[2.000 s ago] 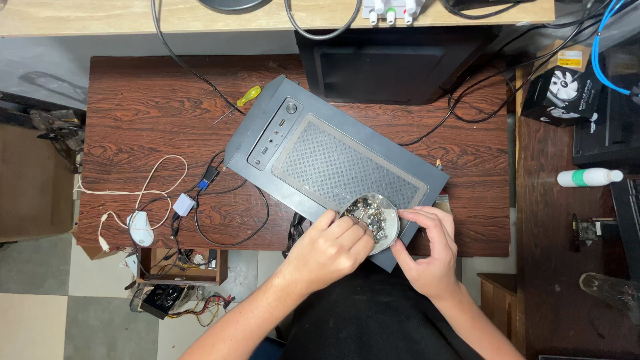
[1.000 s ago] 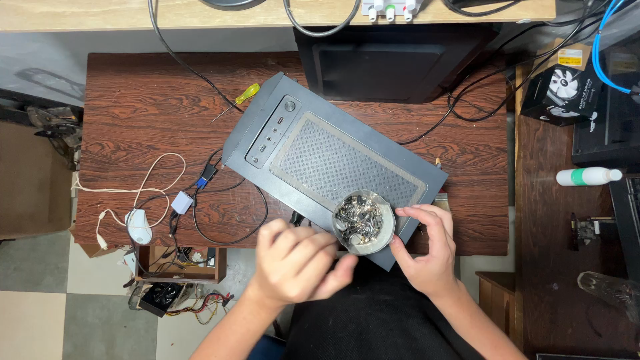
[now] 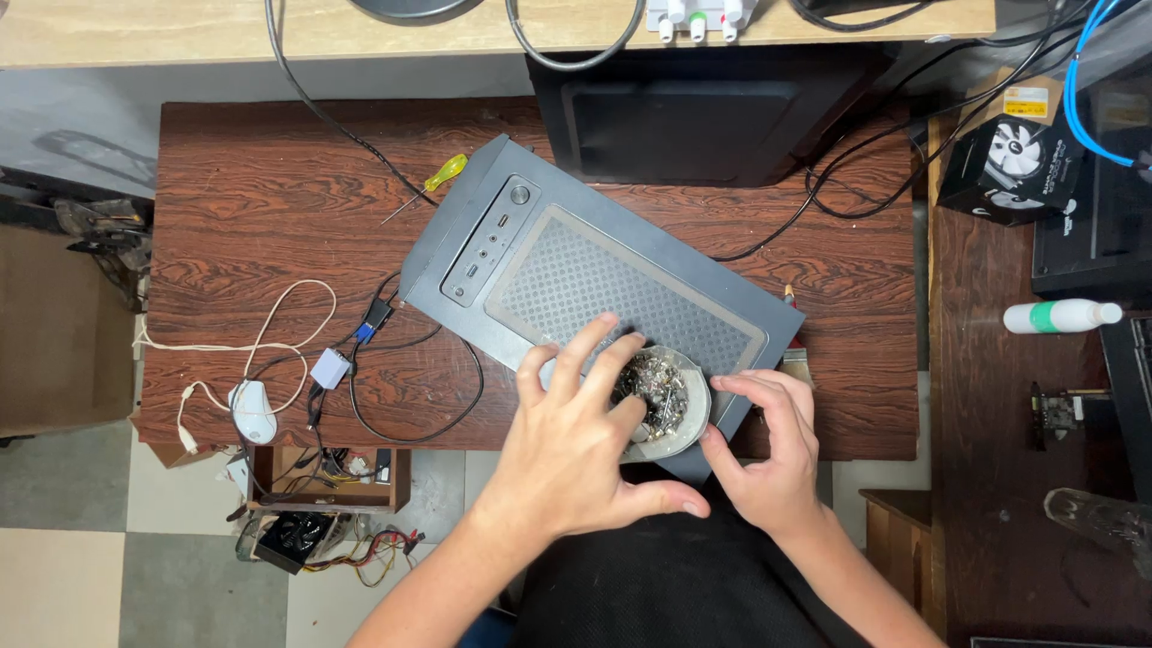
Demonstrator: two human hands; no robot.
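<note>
A round, clear-walled bowl (image 3: 691, 430) of small metal screws (image 3: 661, 387) rests on the lower right end of a grey computer case (image 3: 594, 193). The case lies on a wood-grain table, its port panel and perforated top facing up. My left hand (image 3: 585, 432) is spread over the bowl's left side, fingers apart; part of the screws is hidden beneath it, and no object shows in its fingers. At the bowl's right rim, my right hand (image 3: 769, 441) has its thumb and index finger against the edge, steadying it.
A yellow-handled screwdriver (image 3: 445, 173) lies beyond the case. A white mouse (image 3: 254, 412) and tangled cables are at the left. Behind stands a black case (image 3: 684, 126). Below the table's left front edge is an open drawer (image 3: 402, 477). A white bottle (image 3: 1062, 316) lies right.
My left hand was closed over the bowl, then drew back toward me, and is now over the bowl's left side with its fingers spread. The right hand stays at the rim.
</note>
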